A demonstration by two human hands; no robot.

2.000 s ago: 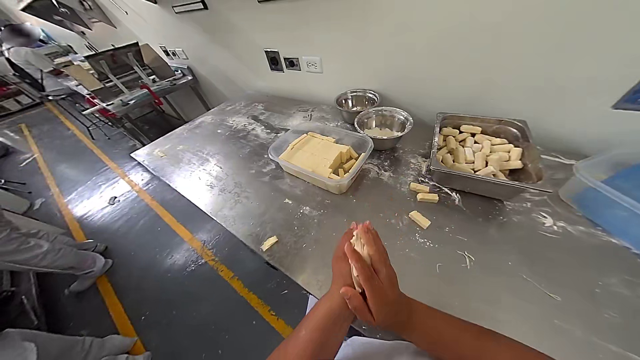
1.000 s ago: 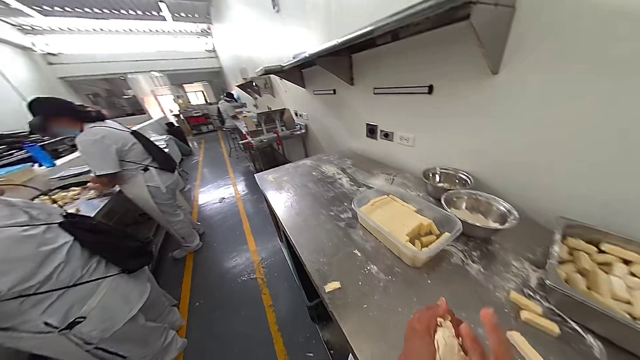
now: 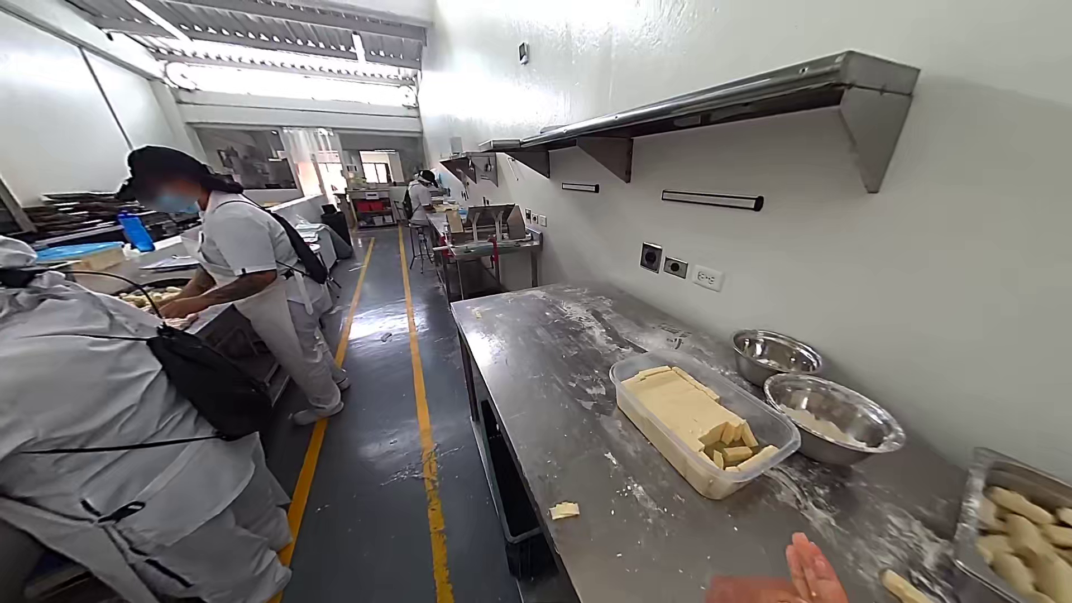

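At the bottom edge, cut off by the frame, are my left hand point(image 3: 748, 590), blurred, and my right hand point(image 3: 811, 569), its fingertips pointing up. They are close together over the steel table point(image 3: 578, 435); whether anything lies between the palms is hidden. Beyond them stands a clear plastic container point(image 3: 662, 444) with a pale slab and cut sticks point(image 3: 682, 406), probably cheese. To the right, one pale dough piece point(image 3: 904, 586) lies near a steel pan point(image 3: 971, 511) of shaped dough pieces point(image 3: 1026, 540). A small pale scrap point(image 3: 564, 510) rests near the table's left edge.
Two steel bowls point(image 3: 777, 355) point(image 3: 837, 419) stand by the wall, the nearer one holding flour. A steel shelf point(image 3: 720, 100) overhangs behind. Left of the table runs a yellow-lined aisle point(image 3: 385, 444). Two people point(image 3: 260, 243) point(image 3: 126, 402) are at the left; another person point(image 3: 420, 201) is farther back.
The view has swung up and left. The hands, pressed together around pale dough at first, were apart with dough in the left one second ago; now they are close together at the bottom edge.
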